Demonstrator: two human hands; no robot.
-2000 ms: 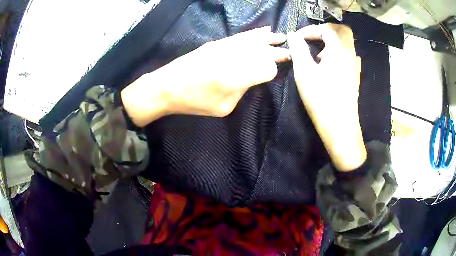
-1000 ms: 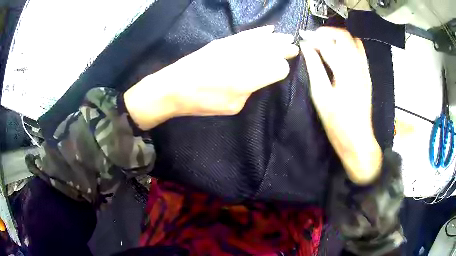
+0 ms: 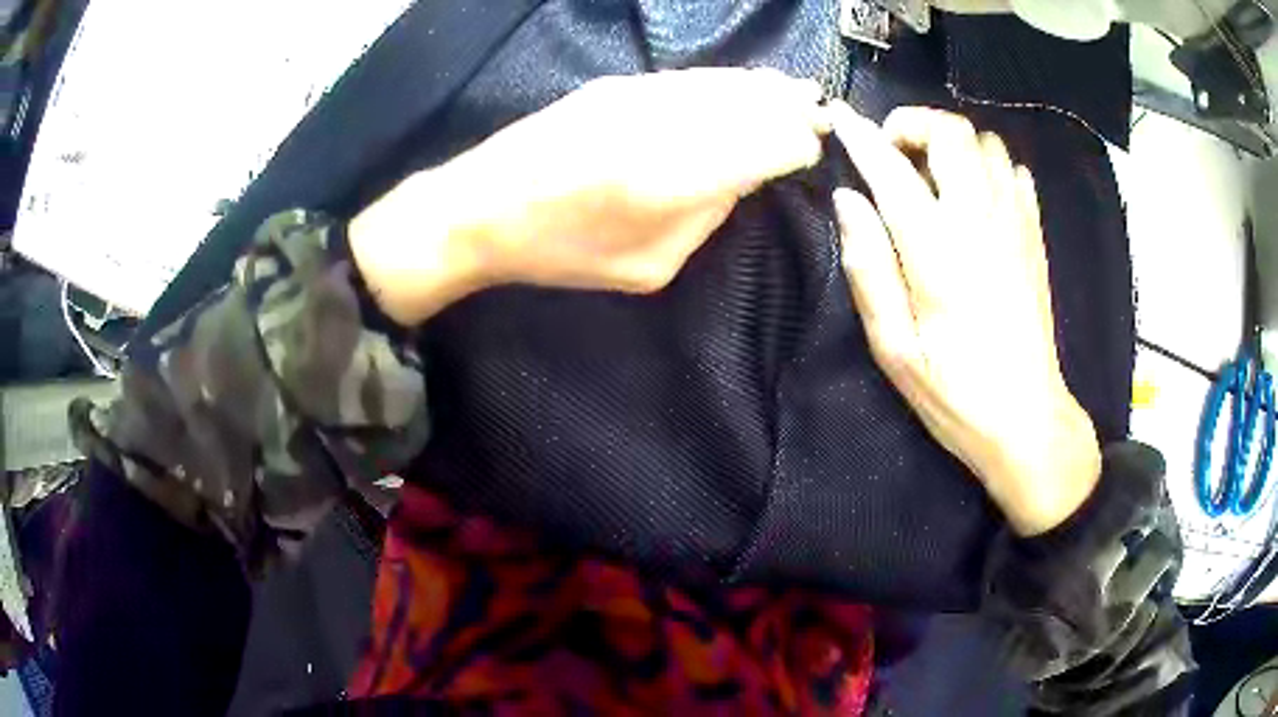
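Note:
A dark ribbed fabric panel (image 3: 603, 420) lies across the machine table and hangs over the front edge onto the lap. A seam runs up it towards the presser foot (image 3: 866, 20) at the top edge. My left hand (image 3: 603, 175) has its fingertips bunched on the seam, just below the presser foot, gripping the fabric there. My right hand (image 3: 953, 280) lies on the fabric right of the seam, fingers partly spread, its index fingertip close to the left fingertips. Whether it pinches any cloth is hidden. The needle cannot be made out.
Blue-handled scissors (image 3: 1235, 437) lie on the white table (image 3: 1184, 252) at the far right. A dark piece with a pale stitched edge (image 3: 1044, 63) lies at the top right, by the machine head (image 3: 1072, 14). Loose pale threads hang at both table edges.
My right hand has moved right and down, and its fingers have spread from their earlier bunched grip. My left hand stays near the seam. The fabric's right edge has shifted slightly right.

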